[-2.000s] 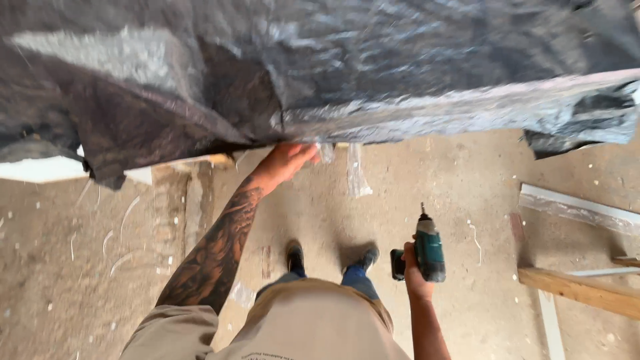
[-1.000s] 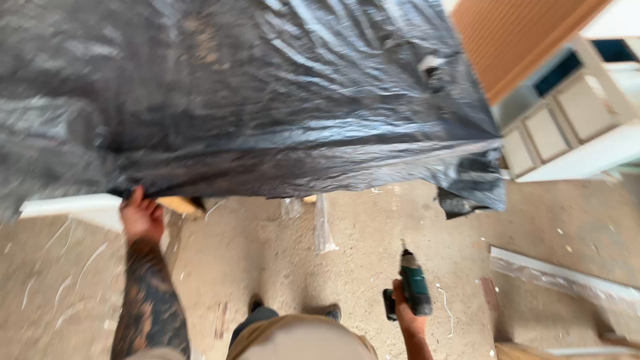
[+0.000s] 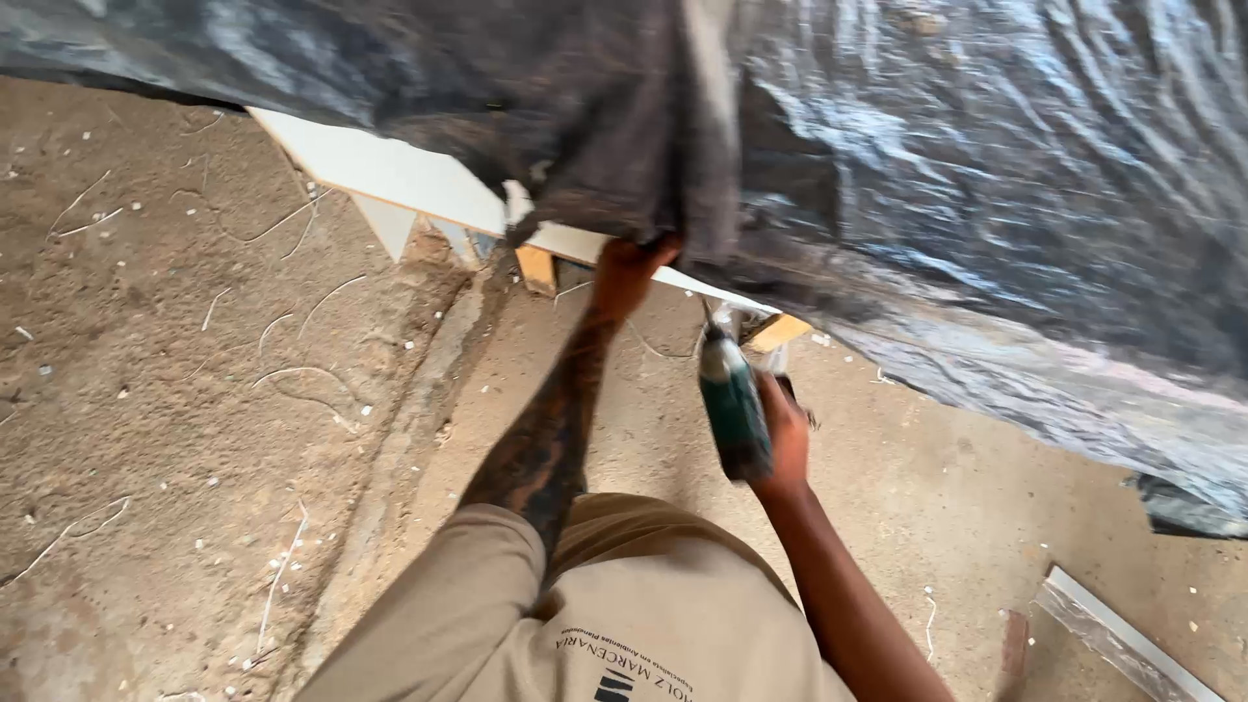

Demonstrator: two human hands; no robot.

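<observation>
My left hand (image 3: 634, 273) grips the hanging edge of a dark plastic sheet (image 3: 975, 175), its fingers partly hidden under the bunched folds. White panels (image 3: 380, 166) with wooden supports (image 3: 536, 270) show below the sheet's edge. In my right hand (image 3: 783, 439) is a green and black cordless drill driver (image 3: 731, 405), held by its handle; its bit points up toward the sheet's edge, just right of my left hand. Whether the bit touches anything cannot be told.
Dusty concrete floor (image 3: 195, 439) with white offcut strips and crumbs lies below. A seam or low ridge (image 3: 390, 487) runs across it at left. At lower right lies a long pale strip or profile (image 3: 1121, 624), partly wrapped in clear film.
The drill driver in my right hand has come up beside my left hand, near the sheet's edge. The sheet is now bunched up at my left hand, showing more white panel. The view has shifted left.
</observation>
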